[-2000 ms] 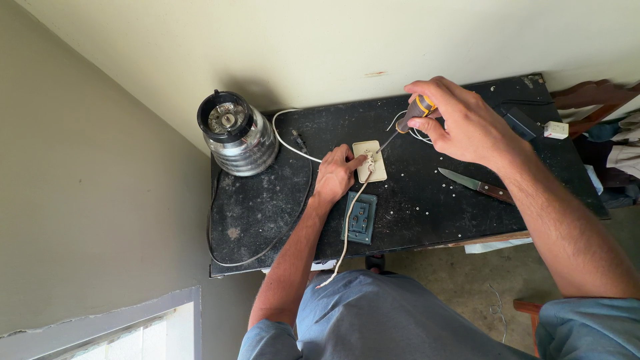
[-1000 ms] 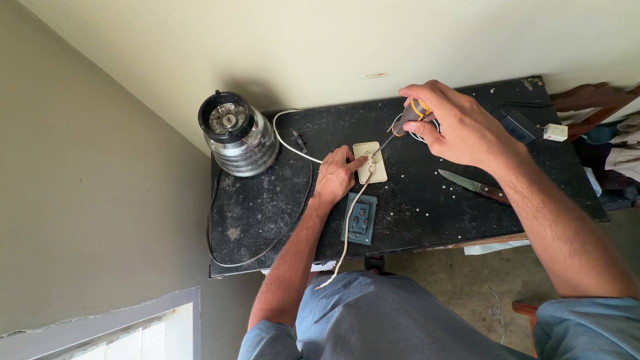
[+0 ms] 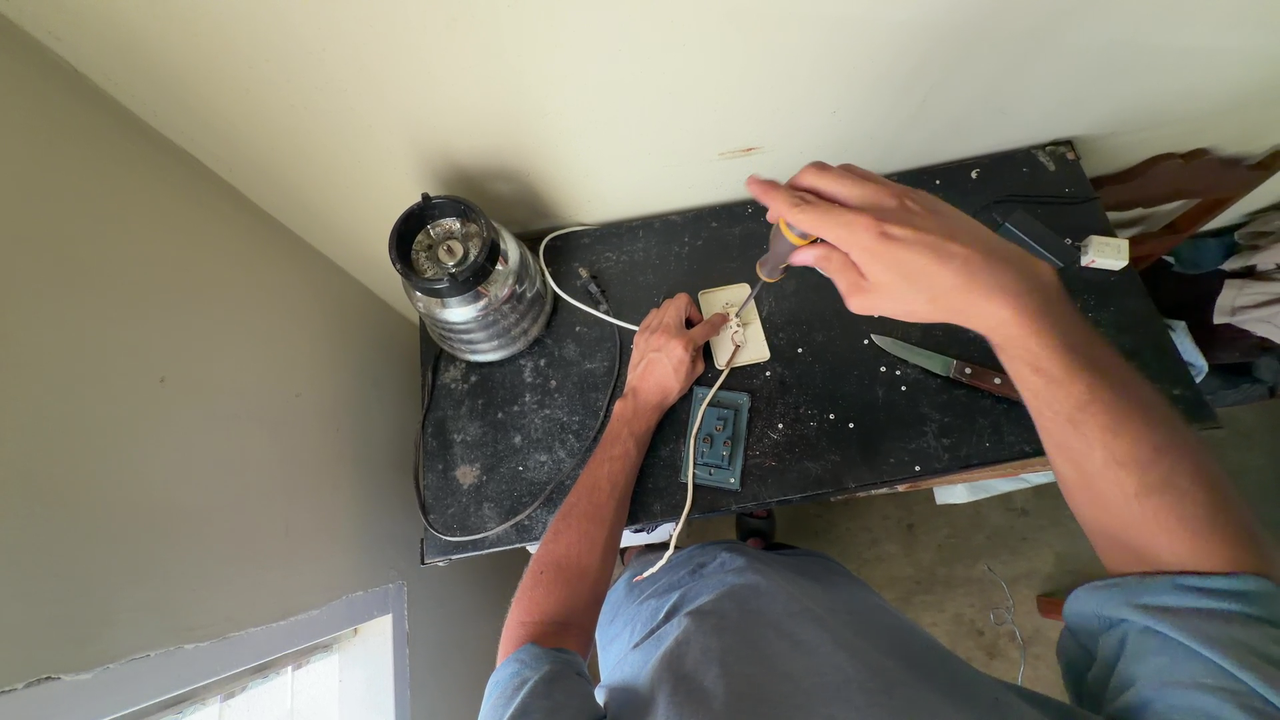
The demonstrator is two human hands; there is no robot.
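Note:
A cream electrical wall plate (image 3: 757,341) lies back side up on the black table, with a wired fitting (image 3: 733,327) at its middle. My left hand (image 3: 668,353) presses its fingers on the plate's left side and the fitting. My right hand (image 3: 880,240) is around the handle of a screwdriver (image 3: 776,254), whose shaft slants down to the fitting; the exact contact of the tip is too small to tell. From the fitting a white cord (image 3: 697,430) runs toward my body over the edge of a blue-grey outlet plate (image 3: 733,462).
A blender jar (image 3: 488,310) stands upside down at the table's back left. A dark cord with a plug (image 3: 590,285) loops along the left. A knife (image 3: 935,362) lies under my right forearm's side. A white adapter (image 3: 1104,253) and a wooden chair (image 3: 1170,190) are at right.
My right hand has turned about the screwdriver handle, and its fingers are more extended than before. My left hand stays on the wall plate.

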